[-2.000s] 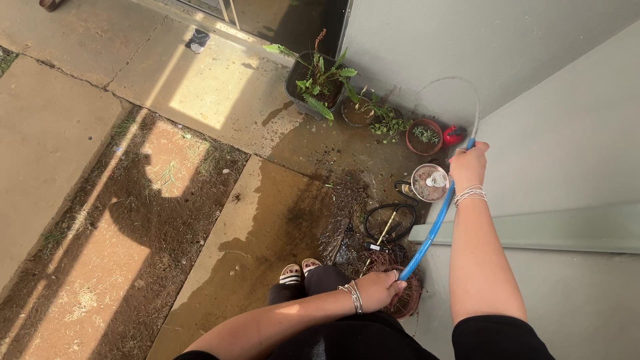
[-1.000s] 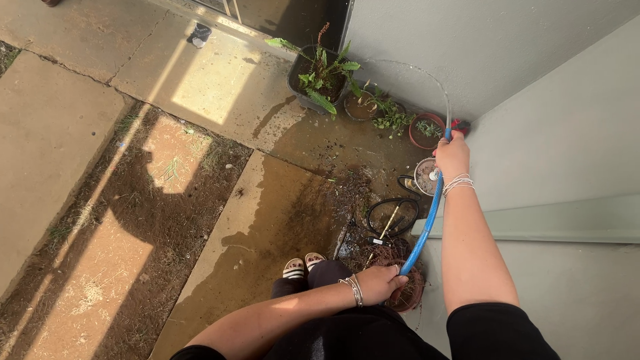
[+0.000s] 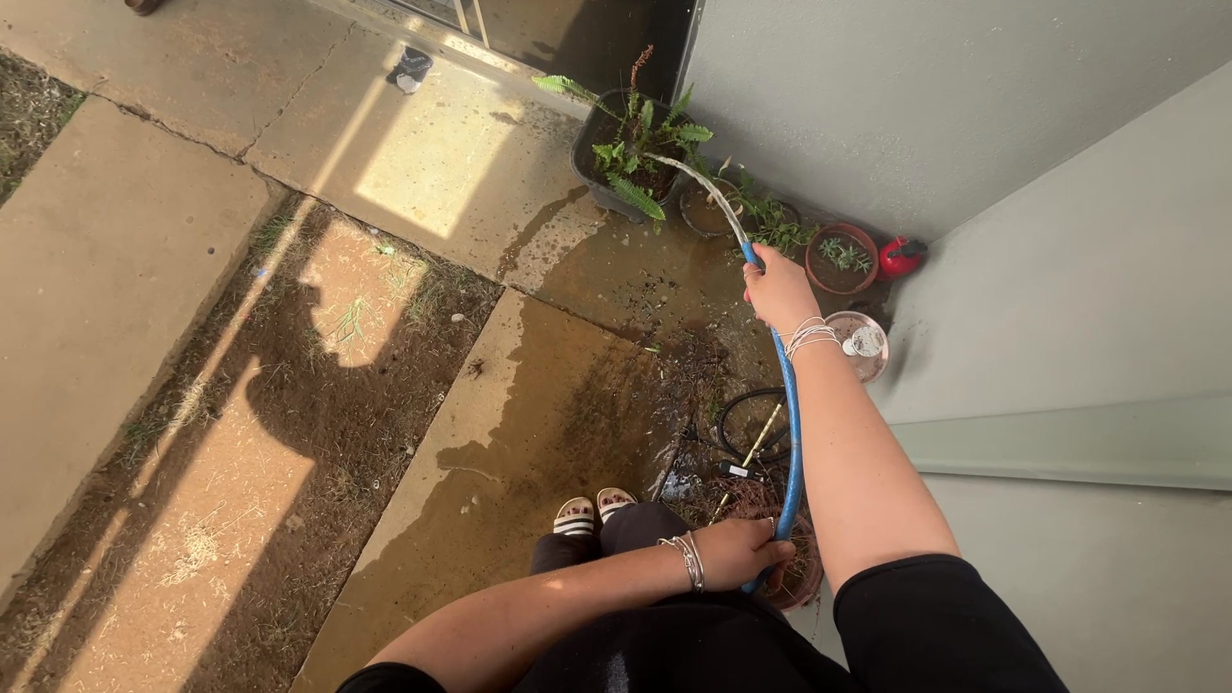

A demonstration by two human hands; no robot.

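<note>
My right hand (image 3: 778, 287) grips a blue garden hose (image 3: 792, 414) just behind its open end. From that end a stream of water (image 3: 712, 188) arcs up and left into a dark square planter (image 3: 589, 159) with a green fern (image 3: 640, 144). Low at my waist, my left hand (image 3: 736, 553) is closed around the lower part of the same hose. Beyond my right hand stand a round pot of dark soil (image 3: 707, 207), leafy green plants (image 3: 782, 231) and a terracotta pot with a small succulent (image 3: 842, 258).
A red container (image 3: 902, 257) stands by the grey wall (image 3: 1078, 318). Near my right forearm is a round pot with a white object (image 3: 864, 342). A coiled black hose (image 3: 727, 433) lies on wet ground, with a reddish pot (image 3: 804, 577) below. My sandaled feet (image 3: 575, 515) stand on wet concrete.
My right hand has swung left and toward the fern with the hose end. The water stream, which earlier arced near the wall, now lands in the square planter. My left hand keeps its hold.
</note>
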